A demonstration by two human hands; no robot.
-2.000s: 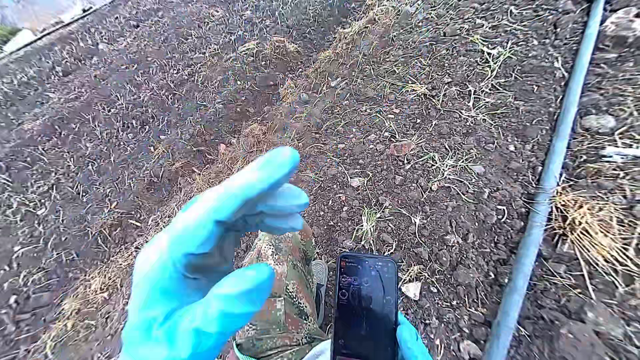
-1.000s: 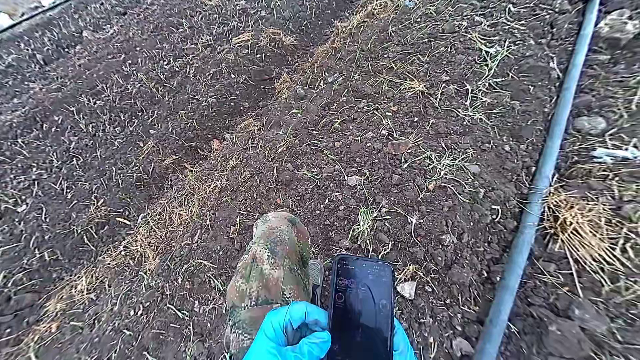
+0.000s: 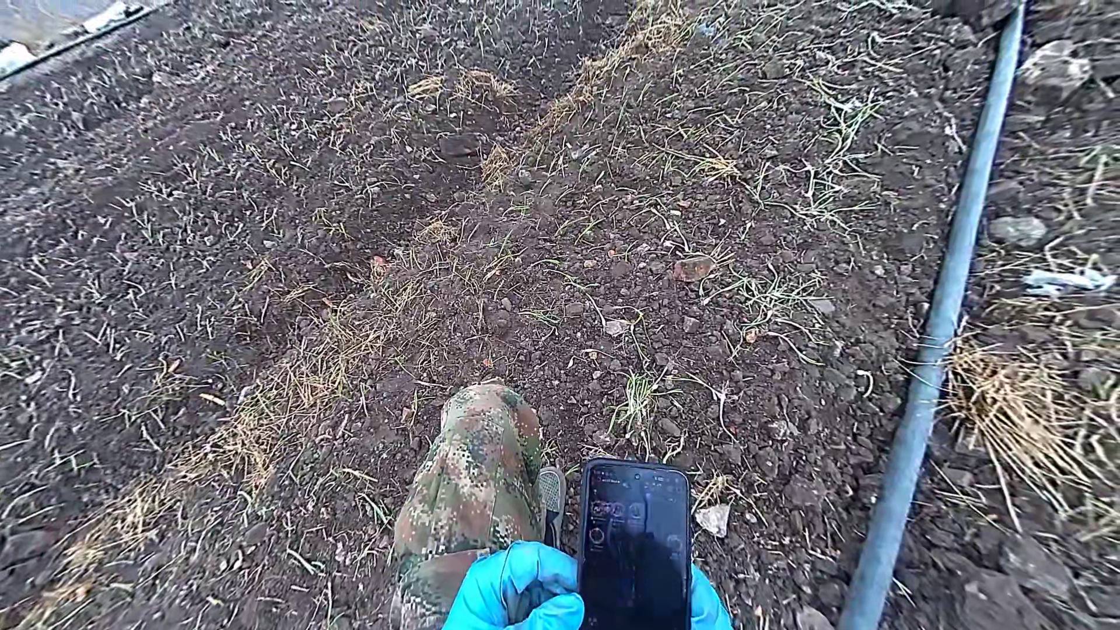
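Observation:
A black smartphone (image 3: pixel 635 551) with a dark, lit screen is upright at the bottom centre of the view. My right hand (image 3: pixel 707 602), in a blue glove, holds it from behind; only a strip of glove shows beyond the phone's right edge. Against the phone's lower left edge is my left hand (image 3: pixel 518 588), gloved in blue too, its fingers curled. Whether those fingers grip the phone cannot be told. Behind the hands is my bent knee in camouflage trousers (image 3: pixel 477 468), with part of a shoe (image 3: pixel 551 494) beside it.
Dark, clumpy soil with small green shoots and dry straw surrounds me. A grey pipe (image 3: pixel 941 324) runs along the right side, with a dry grass tuft (image 3: pixel 1019 411) and a white scrap (image 3: pixel 1069 281) beyond it. A pale stone (image 3: pixel 713 520) lies right of the phone.
Two seconds ago my left hand was raised and spread left of the phone; it came down beside the phone's lower edge and its fingers curled. My right hand still holds the phone.

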